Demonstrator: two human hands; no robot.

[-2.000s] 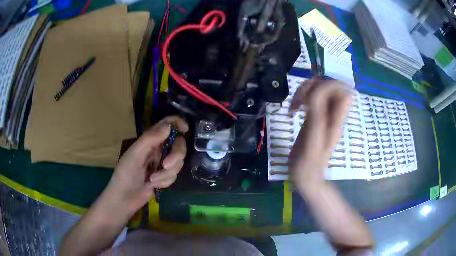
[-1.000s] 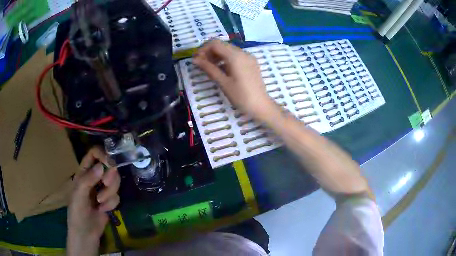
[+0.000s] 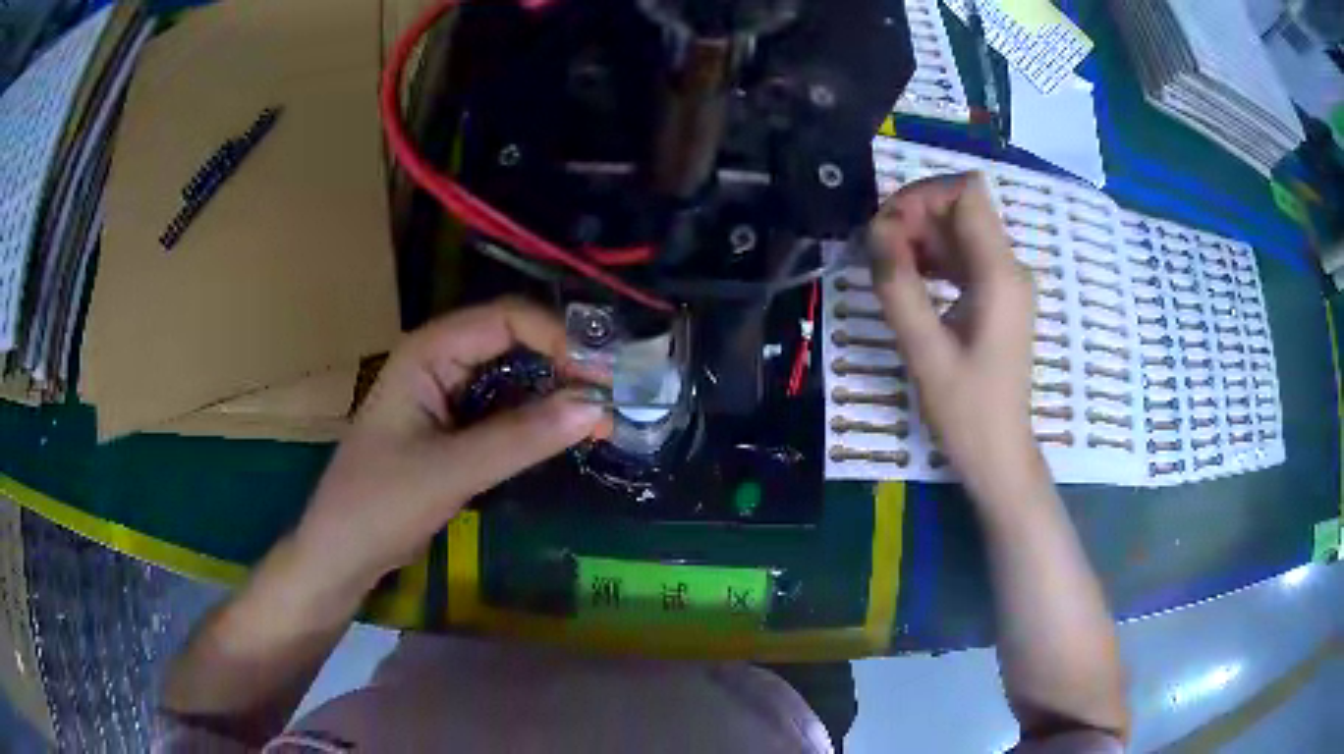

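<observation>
The black test fixture [image 3: 737, 199] stands in front of me with a looped red wire [image 3: 487, 221]. At its front are a small clear block [image 3: 594, 327] and a pale round part [image 3: 649, 395]. My left hand [image 3: 472, 405] has thumb and finger at the left edge of the clear block; a small dark item [image 3: 509, 379] sits in its curled fingers. My right hand [image 3: 958, 280] is over the left part of the module tray [image 3: 870, 398], thumb and index finger close together. Whether a module is between them cannot be told.
Brown cardboard [image 3: 251, 295] lies left with a dark ridged strip [image 3: 221, 174] on it. Stacked white sheets [image 3: 44, 192] stand far left, another white stack [image 3: 1201, 81] back right. Yellow and white notes [image 3: 1032, 41] lie behind the tray. A green label [image 3: 671, 589] is in front.
The view swung right and came back. My left hand has moved from beside the fixture to the clear block. My right hand has stayed around the tray's left part.
</observation>
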